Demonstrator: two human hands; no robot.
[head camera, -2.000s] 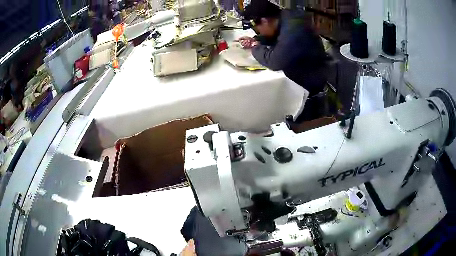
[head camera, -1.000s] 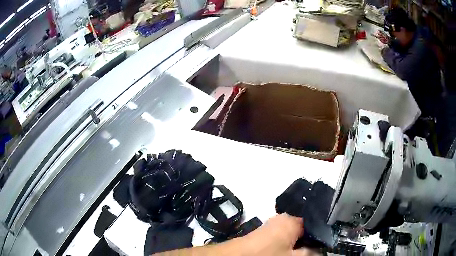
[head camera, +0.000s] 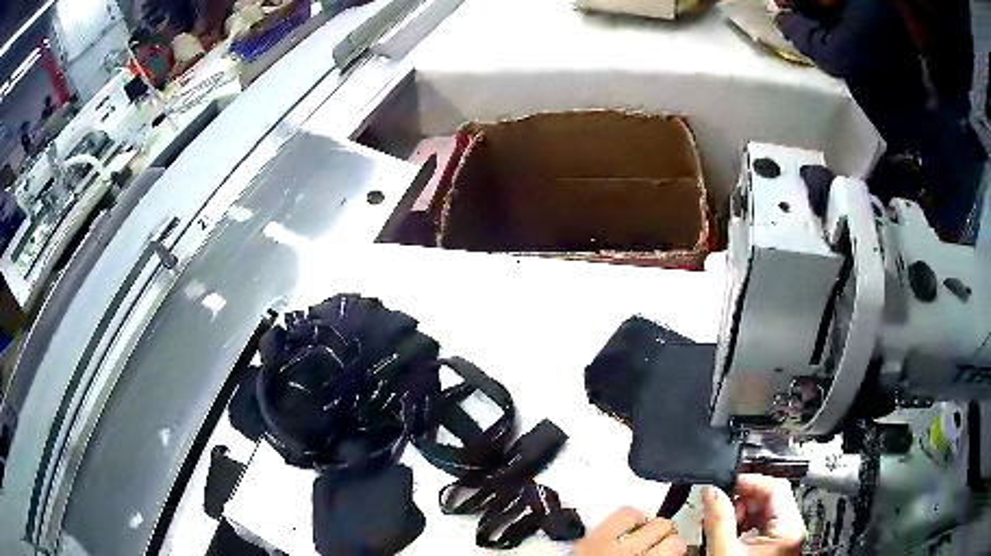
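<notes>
Sewn black rounded pieces (head camera: 679, 407) lie on the white table just left of the needle area. My left hand (head camera: 632, 534) is at the bottom edge, partly cut off, with fingers bent at a narrow black band (head camera: 674, 500). My right hand (head camera: 761, 519) is close beside it, under the sewing machine head (head camera: 788, 293), fingers together near the band's upper end. What its fingertips hold is too small to tell. The presser foot area is mostly hidden by the head.
A ruffled black band bundle (head camera: 337, 380), a looped band coil (head camera: 467, 418) and a flat black piece (head camera: 367, 508) lie at left. An open cardboard box (head camera: 576, 206) stands behind the table. A person's dark sleeve (head camera: 831, 43) shows at the back right.
The view has swung left and down to the table. My left hand has drawn back from the black pieces towards the bottom edge. My right hand and the narrow band now show.
</notes>
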